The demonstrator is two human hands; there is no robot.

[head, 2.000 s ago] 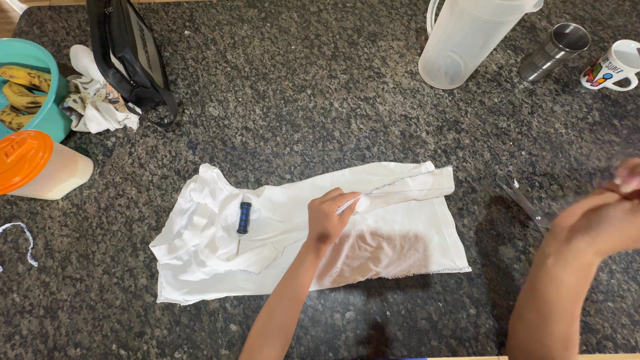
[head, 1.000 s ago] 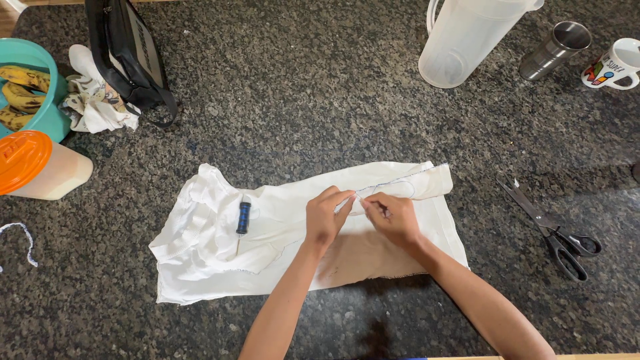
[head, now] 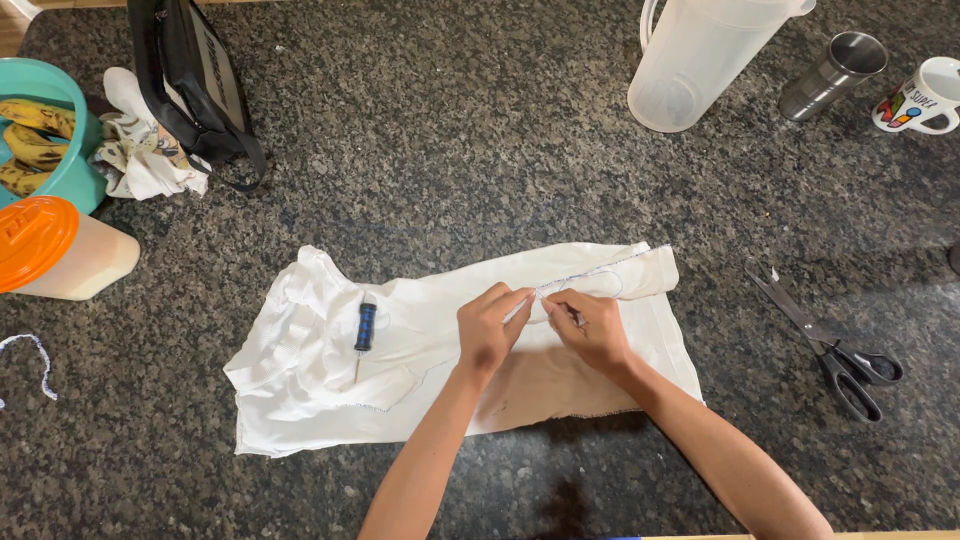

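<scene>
A white cloth garment [head: 495, 262] lies spread on the speckled stone countertop. My left hand [head: 491, 322] pinches its seam edge between thumb and forefinger. My right hand [head: 589, 322] meets it fingertip to fingertip at the same seam, pinching something too small to make out. A loop of blue thread [head: 621, 281] curves over the cloth beside my right fingers, and blue stitching runs along the seam to the right. A dark blue and black handled tool [head: 365, 327] with a thin metal shaft rests on the garment's left part.
Black-handled scissors [head: 817, 337] lie to the right. A plastic pitcher [head: 697, 67], a steel tumbler [head: 832, 75] and a mug [head: 919, 97] stand at back right. At left are a teal bowl [head: 86, 142] of bananas, an orange-lidded container [head: 97, 259], a crumpled cloth [head: 142, 157] and a black bag [head: 199, 90].
My right hand was off to the right two seconds ago, near the scissors, and has come in beside my left hand at the seam. My left hand has stayed at the seam.
</scene>
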